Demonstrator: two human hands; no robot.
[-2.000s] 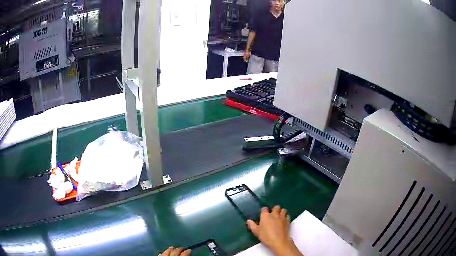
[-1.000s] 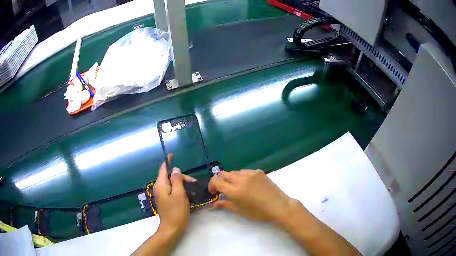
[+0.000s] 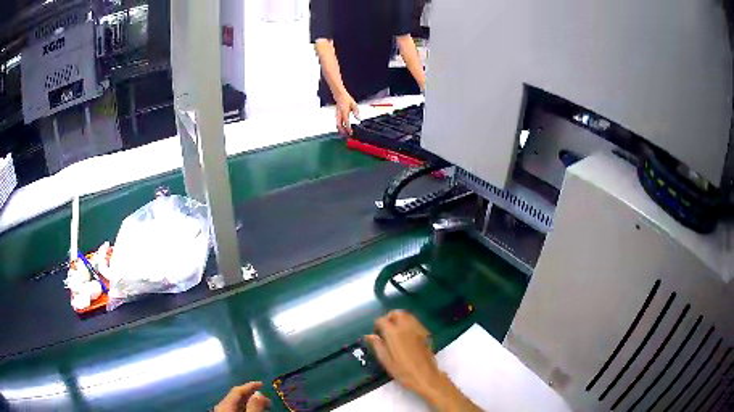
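A black phone middle frame [image 3: 323,381] lies on the glossy green conveyor surface, with orange-gold edging at its left end and a small white patch near its right end. My right hand [image 3: 405,351] is at its right end with fingers bent; whether it grips the frame cannot be told. My left hand [image 3: 244,397] is just left of the frame, partly cut off by the bottom edge, holding nothing visible. Another dark frame [image 3: 451,312], hard to make out, seems to lie beyond my right hand, with a small orange spot at its right corner.
White foam sheet [image 3: 491,374] lies at the near edge. A grey machine [image 3: 591,298] stands right, a metal post [image 3: 216,177] centre-left. A plastic bag [image 3: 163,249] and orange tray [image 3: 98,306] lie left. Across the belt, a person's hand [image 3: 346,111] touches black trays [image 3: 394,127].
The view has tilted back up. My hands have moved apart, and the upright frame beside my left hand no longer shows there. The person behind is closer than two seconds ago.
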